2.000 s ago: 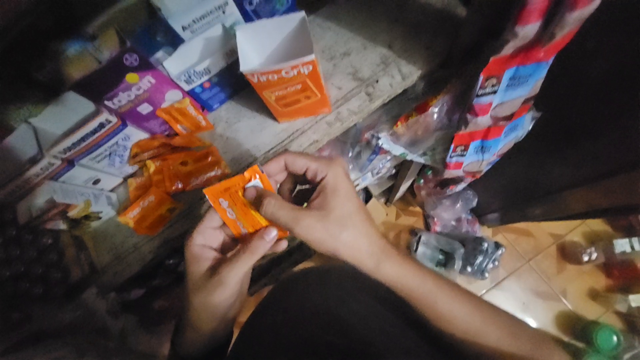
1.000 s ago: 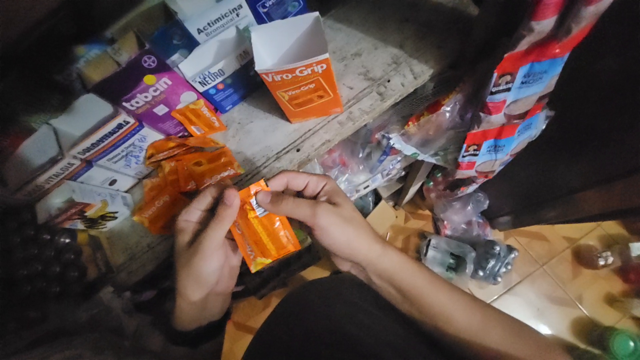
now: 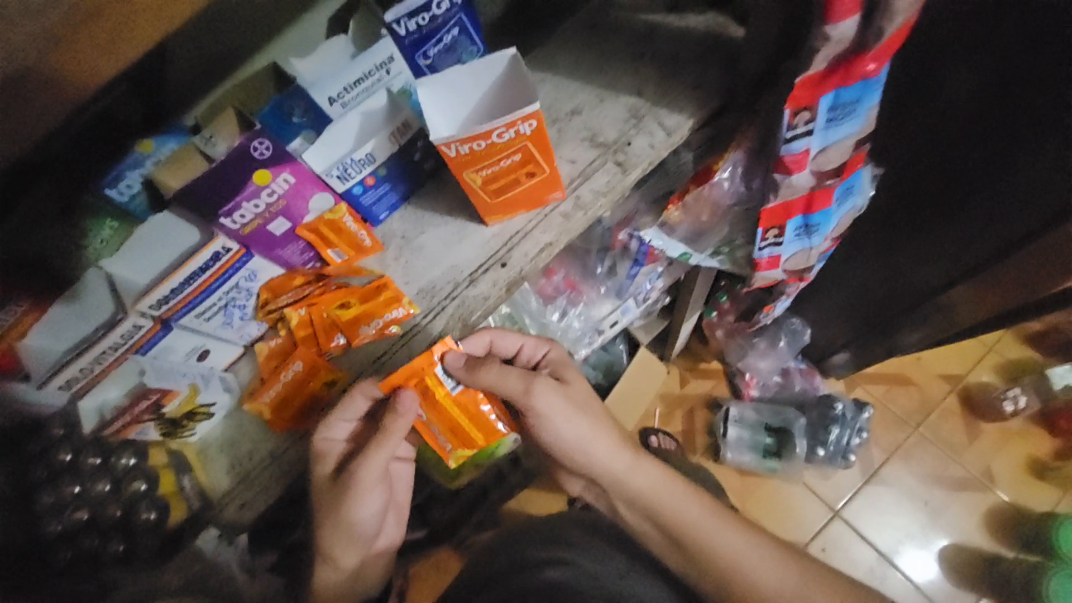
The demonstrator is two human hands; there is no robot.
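An orange foil sachet (image 3: 465, 419) is pinched between my two hands, below the shelf's front edge. My left hand (image 3: 364, 469) grips its left upper corner between thumb and fingers. On its upper right, my right hand (image 3: 544, 398) holds it by thumb and fingers near a white printed patch. A pile of similar orange sachets (image 3: 293, 352) lies on the wooden shelf just left of my hands, and one more sachet (image 3: 342, 234) leans on a purple Tabcin box (image 3: 251, 201). Behind stands an orange Viro-Grip box (image 3: 507, 172) with its top open.
Several medicine boxes (image 3: 360, 84) stand along the worn wooden shelf (image 3: 586, 109). Red and blue packets (image 3: 812, 201) hang at the right. Plastic bags (image 3: 569, 293) fill the space under the shelf edge. Clear bottles (image 3: 762, 435) are on the tiled floor.
The held sachet has turned in my hands since two seconds ago, from its lettered face to a face with a white patch. Both hands stay on it.
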